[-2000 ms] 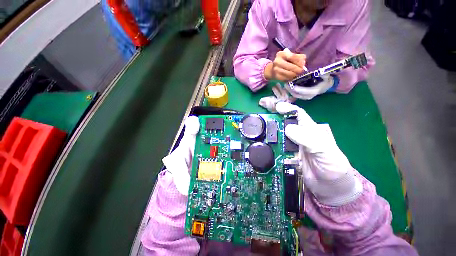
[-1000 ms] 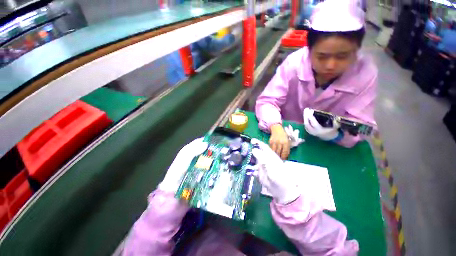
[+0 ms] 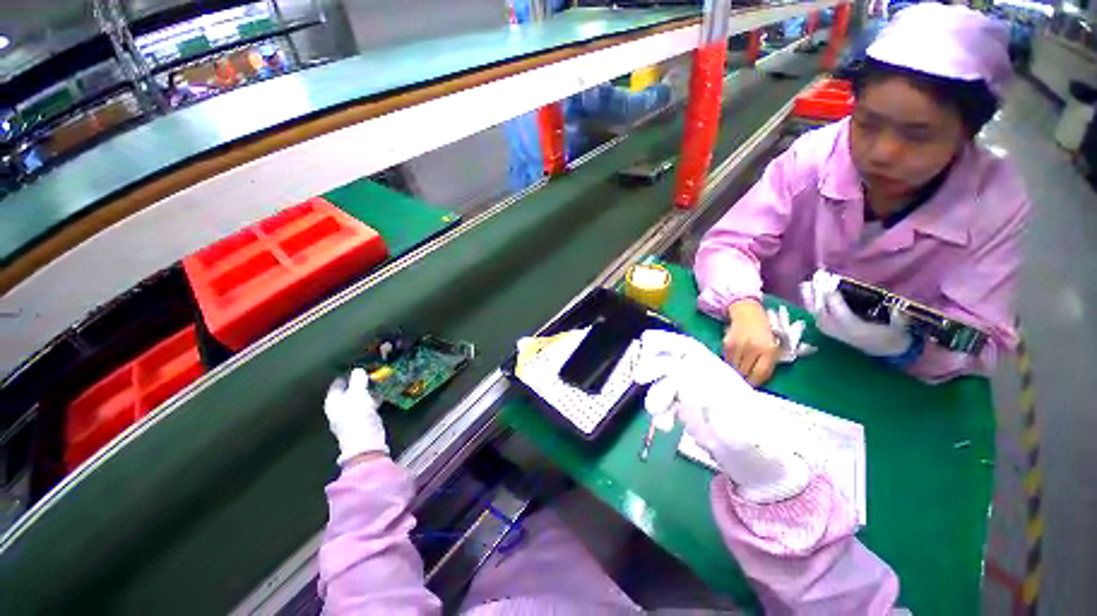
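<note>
A green circuit board [image 3: 415, 371] is at the conveyor belt, component side up, with its yellow block showing. My white-gloved left hand [image 3: 356, 415] is at the board's left edge; the fingertips are partly hidden and seem to grip it. My white-gloved right hand [image 3: 722, 403] is over the green mat, closed on a slim reddish stick, perhaps a pen [image 3: 648, 440], pointing down. A black tray [image 3: 597, 431] beside it holds a label sheet [image 3: 561, 383] and a dark flat object [image 3: 604, 345].
A white paper [image 3: 845, 448] lies on the mat [image 3: 926, 481], partly under my right arm. A person in pink sits opposite, holding another board [image 3: 908, 315]. A yellow round container [image 3: 647, 284] is behind the tray. Red trays [image 3: 283, 265] and a red-wrapped post [image 3: 699, 126] flank the belt [image 3: 241, 445].
The board has moved left from in front of me to the belt, with my left hand. My right hand has let go of it and now holds the slim stick. The tray has come into view.
</note>
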